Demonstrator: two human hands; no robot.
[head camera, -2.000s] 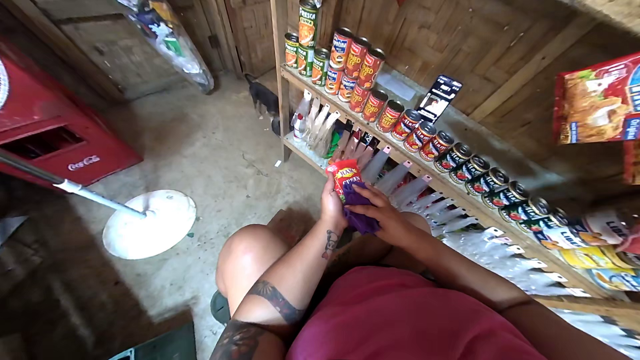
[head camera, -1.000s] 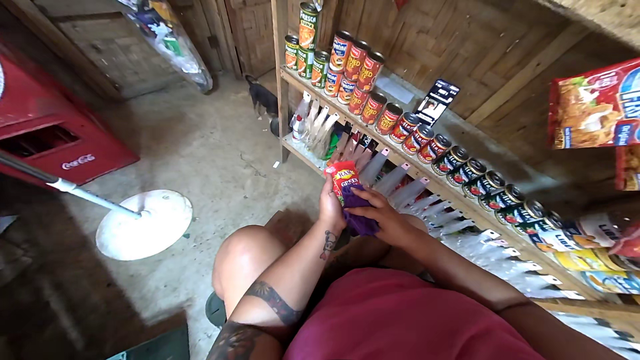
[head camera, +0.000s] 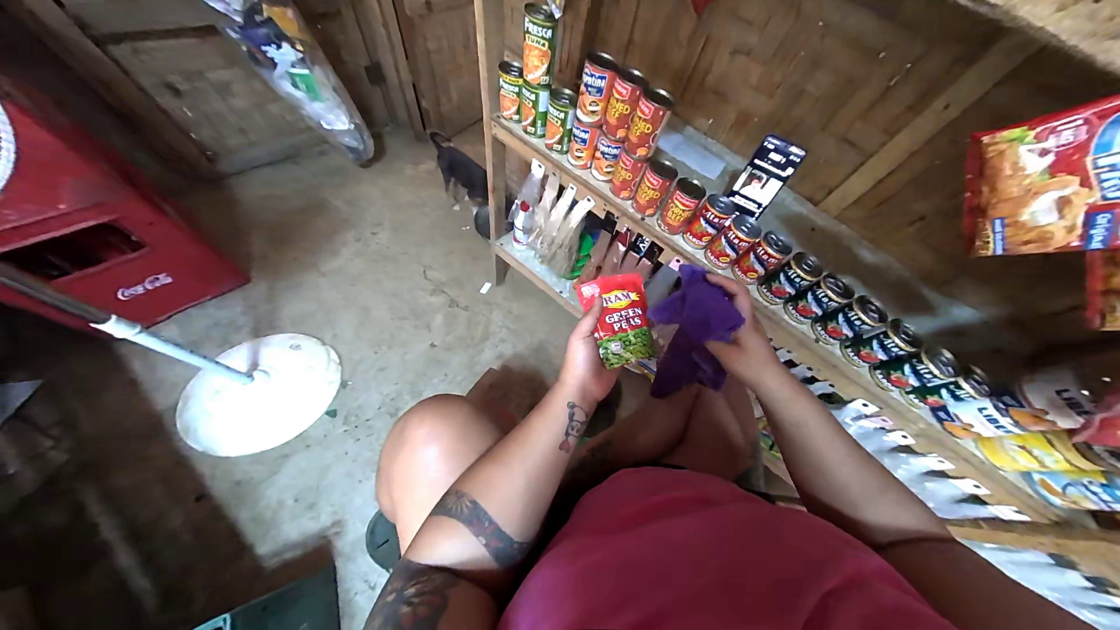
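Note:
My left hand (head camera: 588, 354) holds a red and green pouch of green peas (head camera: 623, 320) upright, its printed front toward me. To the right, my right hand (head camera: 739, 332) grips a crumpled purple cloth (head camera: 696, 328), whose lower end hangs down. The cloth is close beside the pouch; whether they touch is hard to tell. Both hands are above my knees, in front of the wooden shelf (head camera: 560, 162) with its row of food cans (head camera: 682, 206).
A red cooler (head camera: 188, 254) and a round white stand base (head camera: 258, 394) are on the left. A small dark dog (head camera: 461, 171) stands by the shelf's far end. Snack packets (head camera: 1046, 179) hang at the right. Plastic-wrapped goods (head camera: 560, 223) fill the lower shelf.
The purple cloth was against the pouch's lower part; my right hand now holds it off to the right. More of the pouch's front shows than before.

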